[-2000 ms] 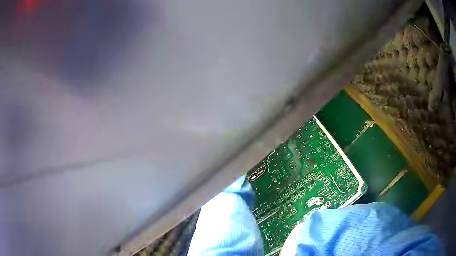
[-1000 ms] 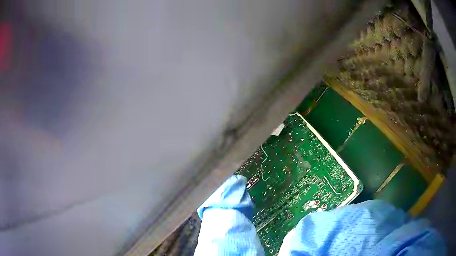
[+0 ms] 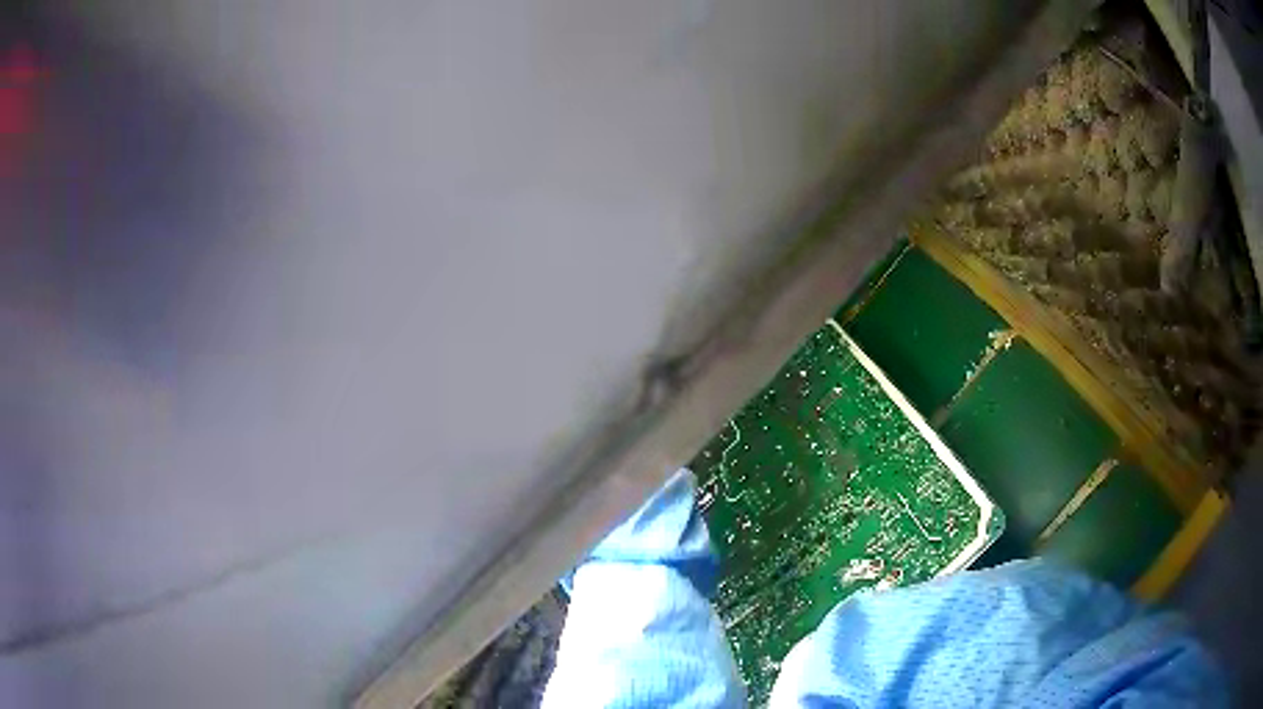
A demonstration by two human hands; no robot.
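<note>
A green circuit board point(image 3: 831, 478) with a pale edge and many shiny solder points lies on the darker green booth floor point(image 3: 1032, 423). Its upper left part is hidden by a grey hood. My left sleeve point(image 3: 644, 609), light blue, reaches up over the board's left side; its end goes behind the hood's edge and my left hand does not show. My right sleeve point(image 3: 997, 640), light blue with a fine grid texture, covers the board's lower right part; my right hand does not show. No tool is visible.
The blurred grey hood point(image 3: 416, 277) fills the left and top, its edge point(image 3: 665, 381) running diagonally. Brown egg-crate foam point(image 3: 1094, 208) stands at the upper right. Yellow tape point(image 3: 1184, 547) borders the booth floor.
The view has shifted slightly, and the hood's edge again hides the board's far corner and a pale piece seen there one second ago. My left sleeve has moved slightly; the right is almost unchanged.
</note>
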